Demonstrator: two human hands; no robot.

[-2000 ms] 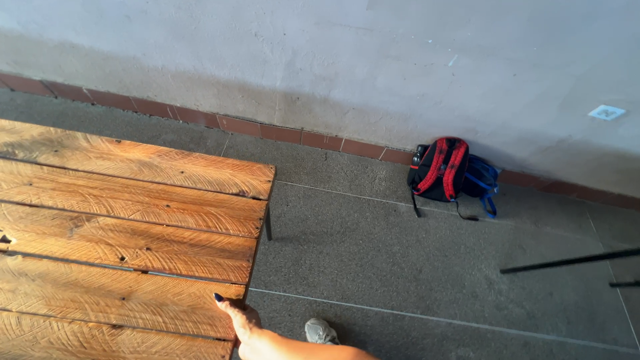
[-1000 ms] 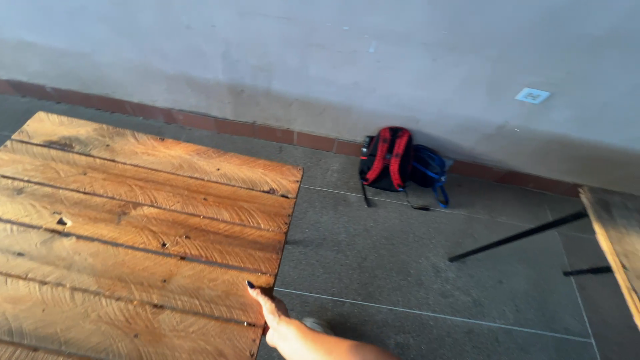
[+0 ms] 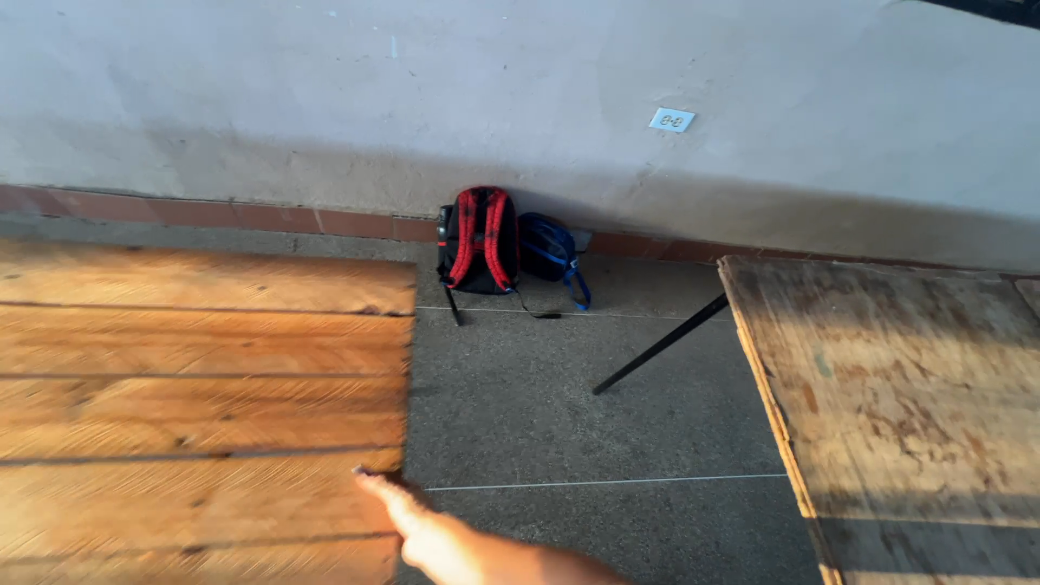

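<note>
My right hand (image 3: 422, 520) reaches in from the bottom, at the right edge of a wooden table (image 3: 244, 406) made of planks. Its thumb lies on the tabletop, and the other fingers are out of sight at the edge, so the hand grips the table there. My left hand is not in view. Beyond the table's far right corner, a black backpack with red straps (image 3: 479, 244) leans by the wall, beside a dark blue bag (image 3: 548, 248).
A second table with a worn wooden top (image 3: 910, 406) stands at the right, its black metal leg (image 3: 662, 345) slanting to the floor. A grey concrete floor (image 3: 585, 431) lies between the tables. An outlet (image 3: 672, 120) is on the wall.
The gap seen between the plank table and the backpack has narrowed, with my right hand staying at the table's edge. The view has swung right, bringing more of the second table into sight.
</note>
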